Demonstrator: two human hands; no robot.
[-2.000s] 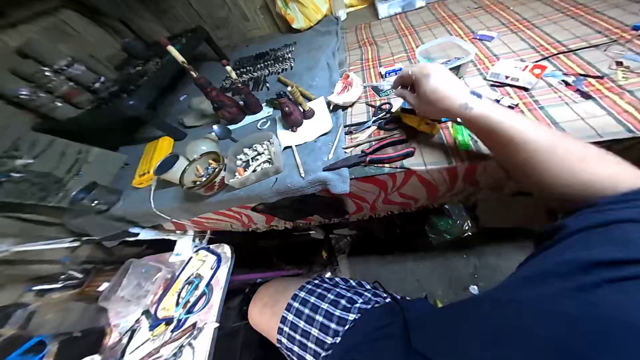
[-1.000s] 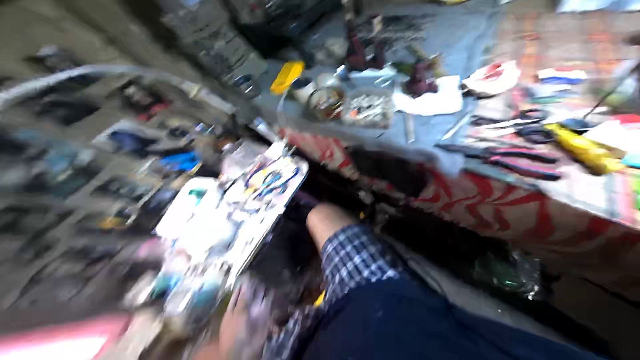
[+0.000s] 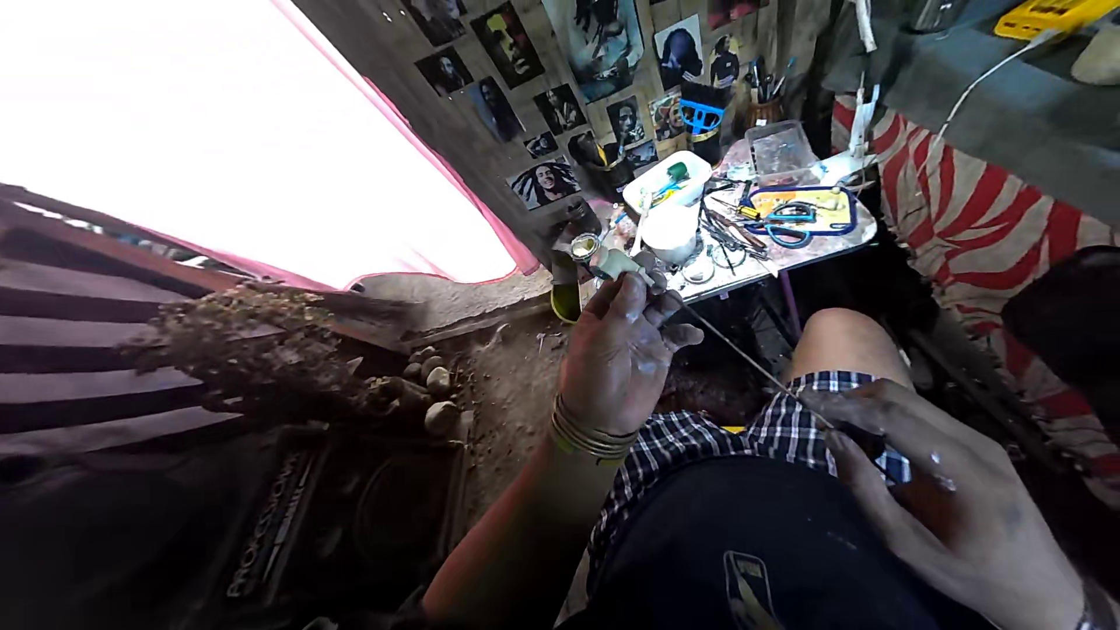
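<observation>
My left hand [image 3: 621,350], palm up with bands at the wrist, holds a small pale greenish piece [image 3: 617,264] between its fingertips. A thin rod [image 3: 744,352] runs from near that piece down to my right hand [image 3: 936,477], pinched between thumb and fingers; whether the rod touches the piece is not clear. Just beyond my left hand, a small round jar [image 3: 584,247] and a white tub [image 3: 670,229] stand on a white work table [image 3: 818,255]. Thin dark tools [image 3: 731,229] and blue-handled scissors [image 3: 792,234] lie to their right.
A white rectangular container [image 3: 669,182], a clear plastic box [image 3: 780,150] and a blue-rimmed tray [image 3: 850,214] occupy the table. Brush holders stand behind. At right is a second table with red-patterned cloth [image 3: 971,188]. A speaker [image 3: 350,516] and stones [image 3: 440,418] are on the left.
The view has swung far left. Two seconds ago one hand was over the plaid-covered table; now both hands are above my lap, with the pale piece and the rod held.
</observation>
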